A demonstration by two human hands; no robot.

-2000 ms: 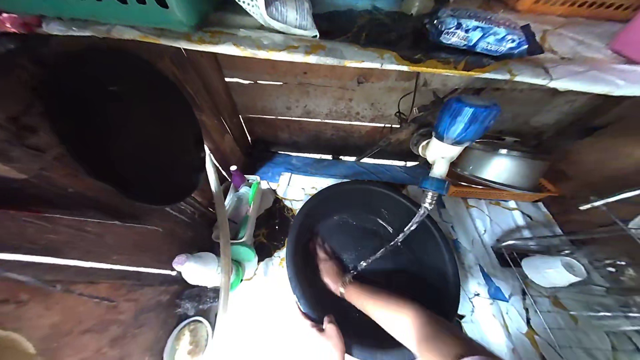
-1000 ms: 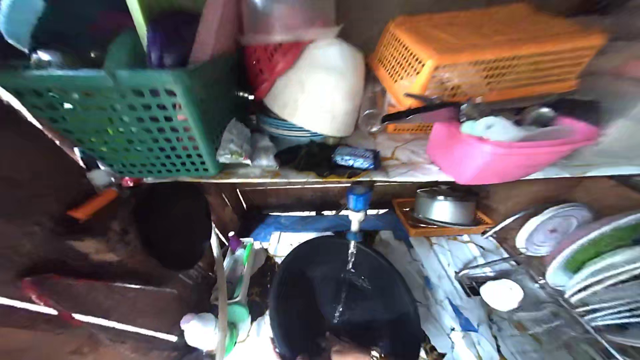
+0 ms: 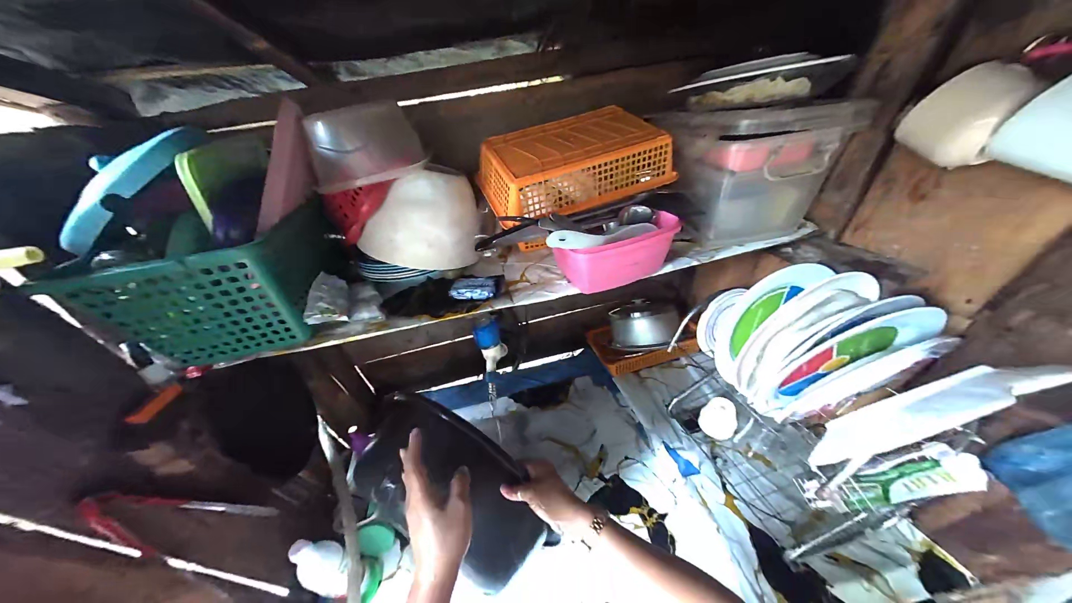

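A black plastic basin is tipped up on its side, its outer wall or bottom toward me. My right hand, with a bracelet or watch at the wrist, grips its rim on the right. My left hand is spread, fingers apart, against or just in front of the basin; contact is hard to tell. Behind the basin, a tap with a blue top lets a thin stream of water fall past the rim.
Above is a shelf with a green basket, an orange basket and a pink container of utensils. A metal pot sits behind right. Plates stand in a wire rack at right. Bottles are at lower left.
Two seconds ago the basin lay upright under the tap with a hand inside it; now it is tipped up. The view has swung upward to show the shelf.
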